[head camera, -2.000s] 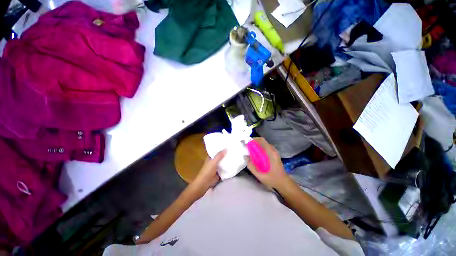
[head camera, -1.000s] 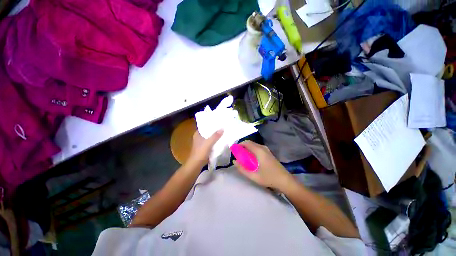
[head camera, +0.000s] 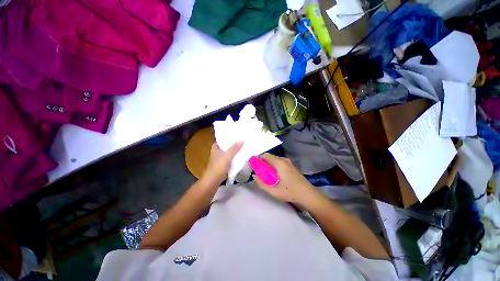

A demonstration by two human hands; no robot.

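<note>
A small bunched white garment piece (head camera: 244, 134) is held in front of my chest, just off the table's front edge. My left hand (head camera: 220, 163) grips its lower left side, with the thumb on top. My right hand (head camera: 285, 178) is closed around a small object with a bright pink top (head camera: 264, 171), possibly a bottle. The pink end points up and left and lies close to the white piece. Whether it touches the cloth I cannot tell. The rest of the object is mostly hidden by my fingers.
Magenta garments (head camera: 98, 49) lie on the white table (head camera: 192, 79) at left, a dark green cloth (head camera: 236, 22) at the back. A blue spray gun (head camera: 304, 49) with a pale container stands near the table's right corner. A printed sheet (head camera: 425, 151) lies on a cardboard box at right.
Since the first frame, the white piece has been turned and spread, and the pink-topped object has moved left and lower. Over the last second, both hands have hardly moved; the view has shifted slightly.
</note>
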